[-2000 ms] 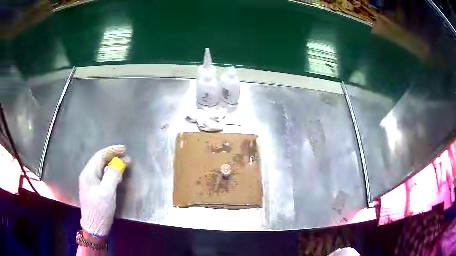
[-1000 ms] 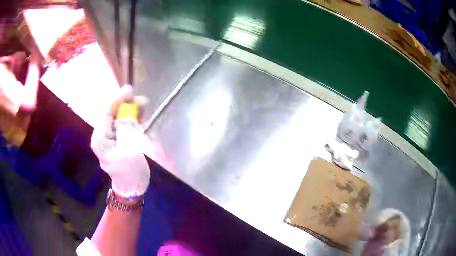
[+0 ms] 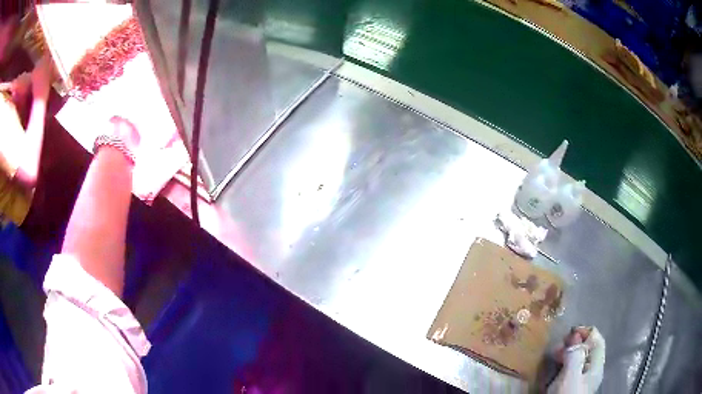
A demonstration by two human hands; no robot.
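My left hand (image 3: 127,138) is stretched out at the upper left over a white, pink-lit surface. It is washed out by glare, and I cannot tell whether it holds anything. My right hand (image 3: 583,360), gloved with some fingertips bare, is at the lower right beside the cardboard pad. Its fingers are curled together; I cannot tell whether something small is between them. The brown cardboard pad (image 3: 469,315) has dark stains, with a small pale round cap (image 3: 524,315) on it. No workpiece shows clearly in either hand.
Two white glue bottles (image 3: 545,198) stand behind a crumpled white rag (image 3: 523,236). A thin rod lies by the rag. A reddish-brown heap (image 3: 108,58) is at the upper left, near another person's arm (image 3: 35,123). A green belt (image 3: 477,100) runs behind the bench.
The view has swung left since the earliest frame. My left hand has reached further up and left, past the bench edge. My right hand is now beside the pad, its fingers curled.
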